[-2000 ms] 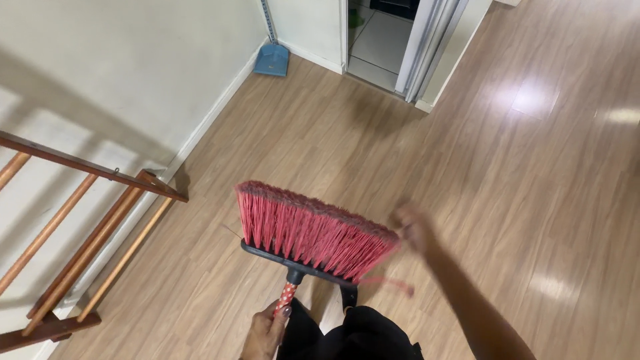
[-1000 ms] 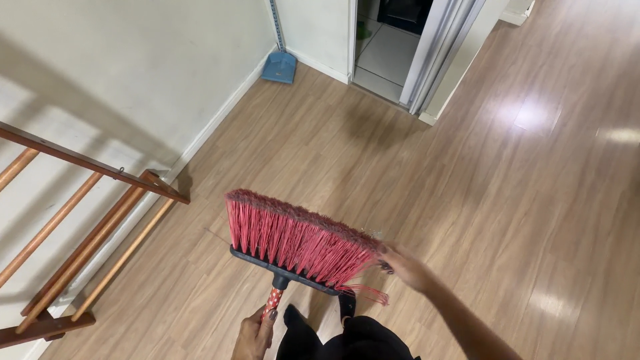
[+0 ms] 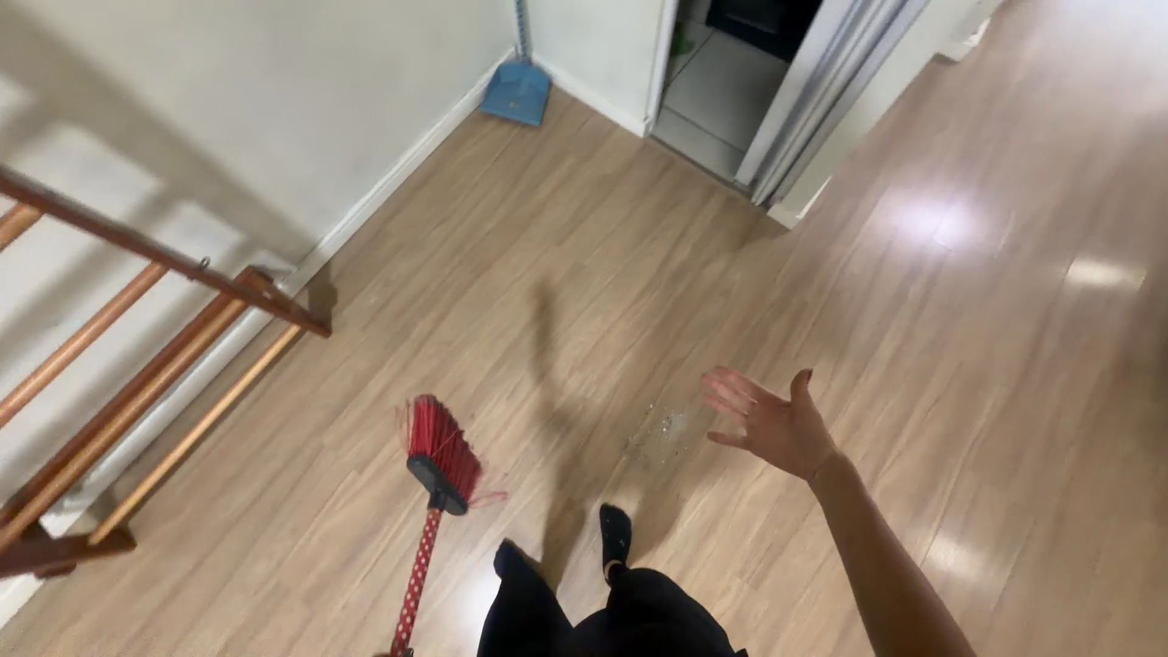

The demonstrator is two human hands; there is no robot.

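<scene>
A broom with red bristles (image 3: 444, 447), a dark plastic head and a red handle with white dots stands out to the left of my legs, its bristles pointing away from me. My left hand (image 3: 397, 653) shows only as a sliver at the bottom edge, at the broom handle; most of it is out of frame. On the right, my right hand (image 3: 776, 420) is held over the floor with fingers spread and nothing in it. Near its fingertips a small scatter of pale debris (image 3: 671, 427) lies on the wood-look floor. Some loose red bristles stick out beside the broom head.
A blue dustpan (image 3: 517, 91) stands in the wall corner. Right of it is a doorway with a sliding door frame (image 3: 812, 100) and a tiled floor (image 3: 725, 87) beyond. A wooden rack (image 3: 201, 338) leans along the left wall. My feet in black socks (image 3: 615, 534) are below.
The broom head has moved down and left, away from my right hand, which was touching its bristles a second ago. My right hand now has its fingers spread. The pale debris has come into sight.
</scene>
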